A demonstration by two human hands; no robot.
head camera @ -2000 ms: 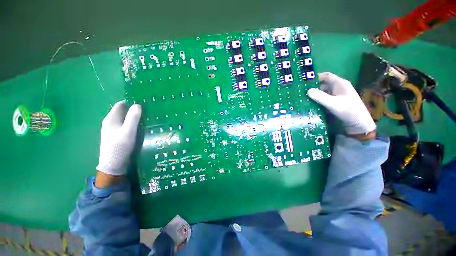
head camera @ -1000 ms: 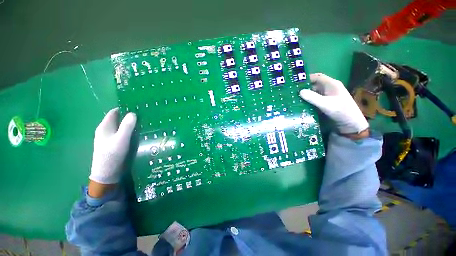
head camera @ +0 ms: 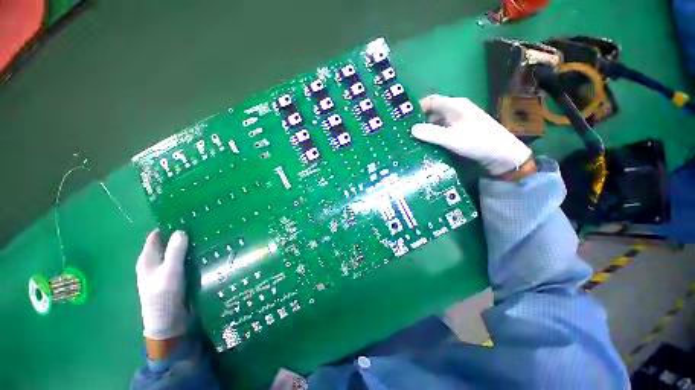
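Note:
A large green circuit board (head camera: 251, 190) is held tilted over the green mat, its right end farther from me. Black transistors with pale round centres (head camera: 333, 122) form a group at its upper right; small pale parts and glare cover the rest. My left hand (head camera: 163, 283), white-gloved, grips the left edge, thumb on top. My right hand (head camera: 474, 135), also white-gloved, grips the right edge beside the transistors. The fingers under the board are hidden. Whether the board touches the mat I cannot tell.
A solder spool (head camera: 57, 289) lies on the green mat (head camera: 99, 335) at left, its wire curling up. At right are an iron stand with a yellow-tan ring (head camera: 575, 93), a corded iron (head camera: 568, 107) and a black housing (head camera: 621, 183). A red object (head camera: 521, 9) is at the top.
The board and both hands have turned counter-clockwise in view, the left end now lower. The view has also shifted: the spool appears lower, the stand higher and further left. Both hands keep their hold.

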